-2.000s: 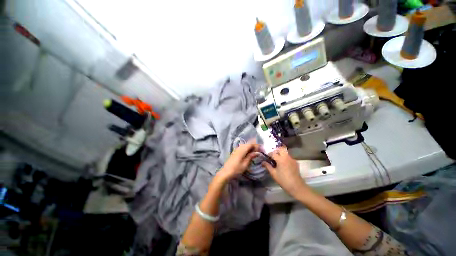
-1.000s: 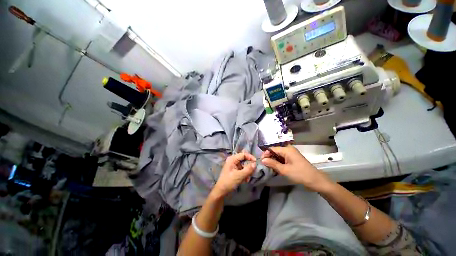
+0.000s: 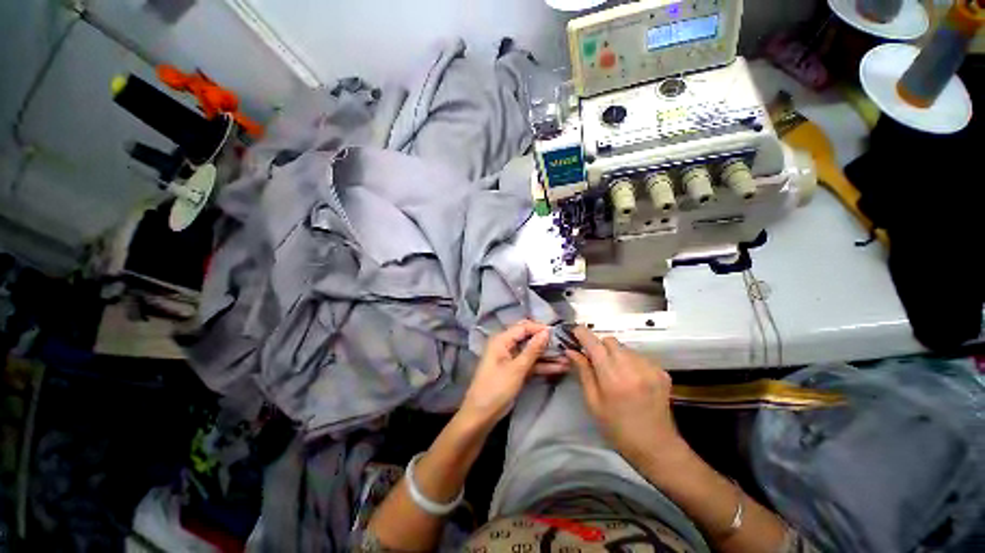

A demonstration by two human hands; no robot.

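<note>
Grey fabric [image 3: 378,227] lies in a large heap left of the overlock machine [image 3: 670,151]. My left hand [image 3: 506,371] pinches an edge of the grey fabric between thumb and fingers, just in front of the machine's left end. My right hand [image 3: 623,389] is close beside it, fingers curled around small dark thread snips [image 3: 567,339], whose dark end shows at the fabric edge. Most of the snips is hidden in the hand. The needle area [image 3: 572,232] is above my hands, with no hand at it.
A black thread cone [image 3: 167,113] and orange cloth tie [image 3: 205,92] are at the left. Thin looped tweezers or cord [image 3: 763,313] lie on the white table. A clear plastic bag [image 3: 864,443] is at lower right, black cloth [image 3: 929,227] at far right.
The view has shifted. My hands were slightly apart one second ago; now they are closer together, with the grey fabric edge between them and the dark snips at it.
</note>
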